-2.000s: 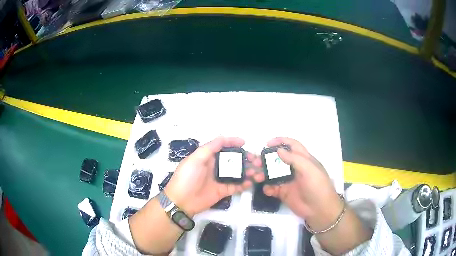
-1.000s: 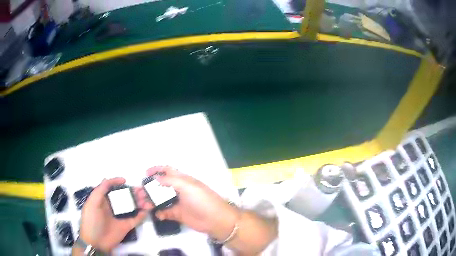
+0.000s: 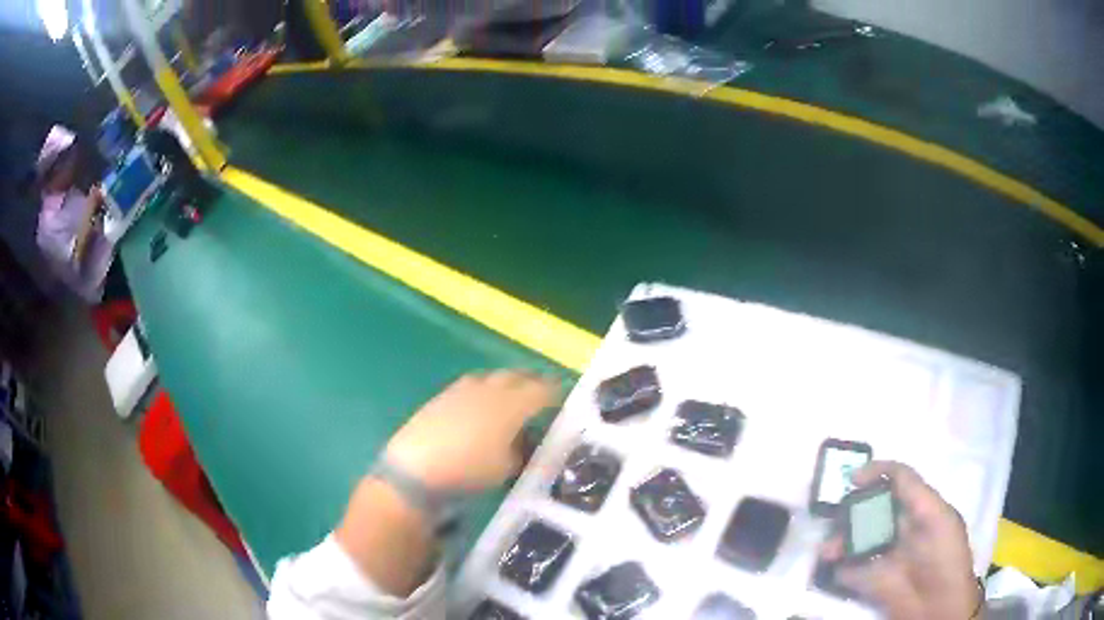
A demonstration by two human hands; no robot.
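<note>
My right hand is over the right part of the white foam tray, around a watch head with a pale lit screen. A second watch head with a white screen overlaps it at my fingertips; whether I grip it too is unclear. My left hand is blurred at the tray's left edge, over the green mat. A dark unit shows partly beneath its fingers; its grip is hidden. Several film-covered black watch heads, one of them here, lie on the tray.
Yellow tape runs along the green bench behind the tray. A person in pink with a cap is at the far left. A red stool stands left of the bench. Clear plastic film lies at the back.
The view has turned left. My left hand has left its watch head and moved to the tray's left edge. Both lit watch heads are now together at my right hand.
</note>
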